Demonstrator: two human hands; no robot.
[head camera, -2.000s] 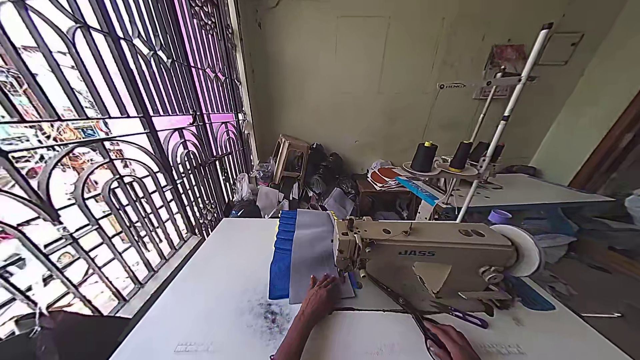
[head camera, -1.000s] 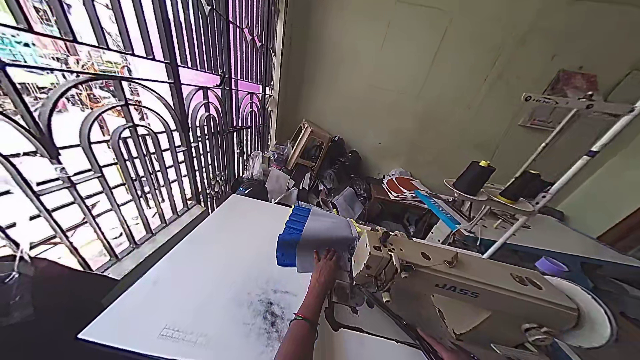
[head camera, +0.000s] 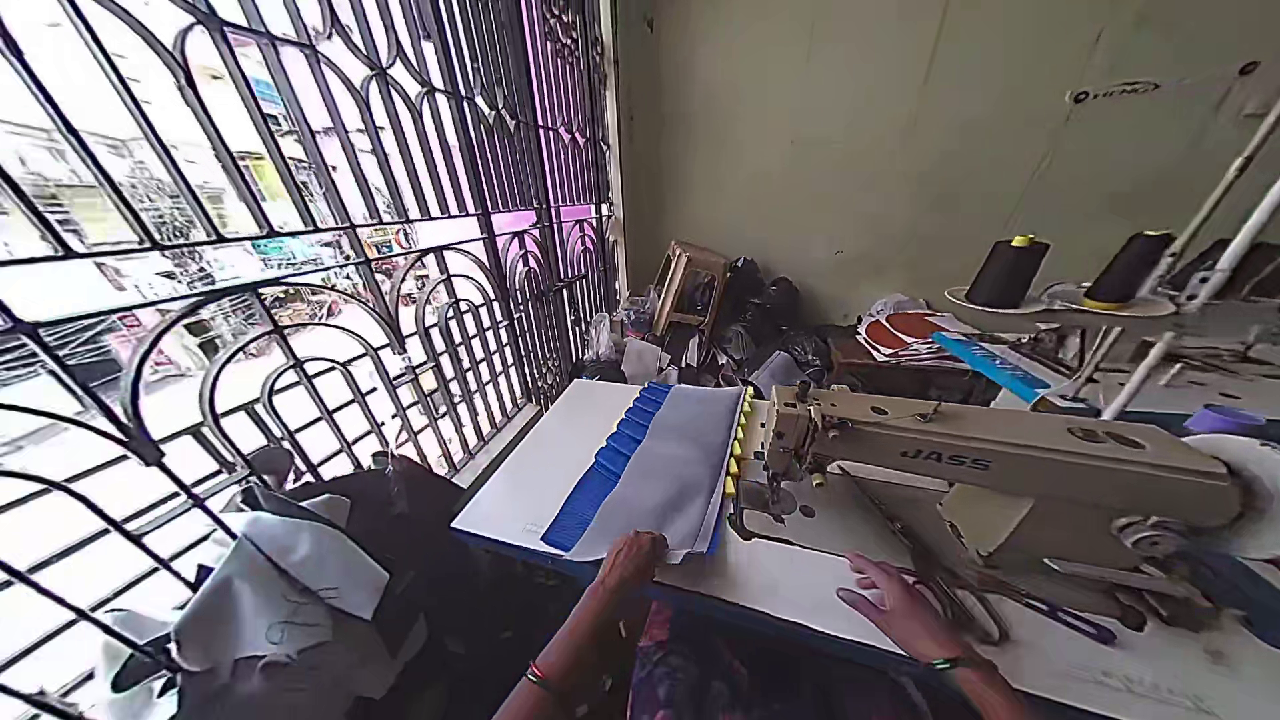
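My left hand (head camera: 632, 562) pinches the near edge of a stack of grey fabric panels (head camera: 680, 460) lying on the white sewing table (head camera: 530, 450). Pleated blue fabric (head camera: 600, 485) shows along the stack's left side, and yellow tabs (head camera: 741, 440) line its right side. That right side lies just left of the needle area of a beige JASS sewing machine (head camera: 950, 460). My right hand (head camera: 890, 600) is spread over the table in front of the machine, fingers apart, holding nothing. Close beside it lie large metal scissors (head camera: 945, 590) and a small tool with purple handles (head camera: 1075, 620).
Black thread cones (head camera: 1010, 272) stand behind the machine. A metal window grille (head camera: 400, 300) runs along the left, with fabric scraps (head camera: 270, 590) heaped below it. A wooden stool (head camera: 690, 285) and black plastic bags lie by the back wall.
The fabric stack has come away from the needle area and lies flat to its left. My left hand has moved to its near edge. My right hand is off the scissors. The view has shifted.
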